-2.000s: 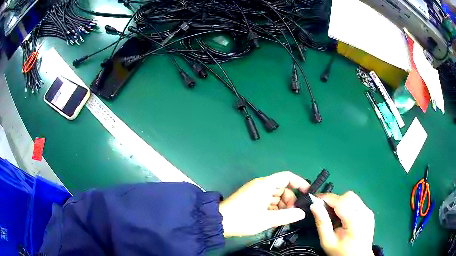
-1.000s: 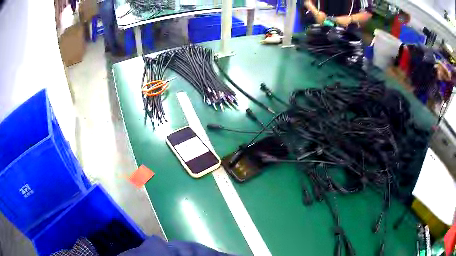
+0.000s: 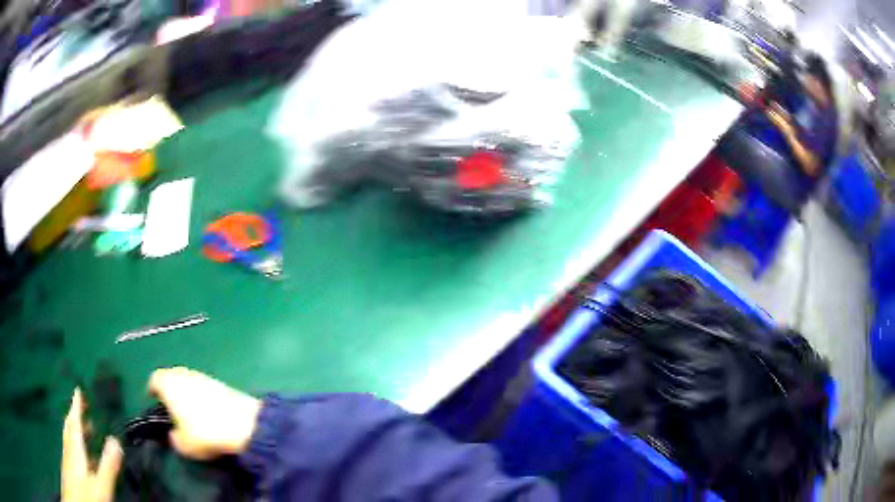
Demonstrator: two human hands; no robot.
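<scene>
The view is blurred. My right hand [image 3: 201, 417], in a dark blue sleeve, is at the lower left with its fingers closed on a black cable bundle [image 3: 147, 426]. My left hand [image 3: 90, 466] is at the bottom left corner, partly cut off, with fingers spread beside the bundle; whether it touches the cables cannot be told. Much of the bundle is dark and hidden low in the picture.
Orange- and blue-handled tools [image 3: 240, 238], a slim silvery stick [image 3: 162, 327] and a white card [image 3: 168, 218] lie on the green bench [image 3: 324, 333]. A large plastic bag [image 3: 343, 108] is behind. A blue crate [image 3: 608, 431] of black cables stands right. A person [image 3: 810, 118] is beyond.
The view has swung far to the right, from the phone and cable pile to the bag and crate. Both hands, out of view one second ago, show again at the lower left.
</scene>
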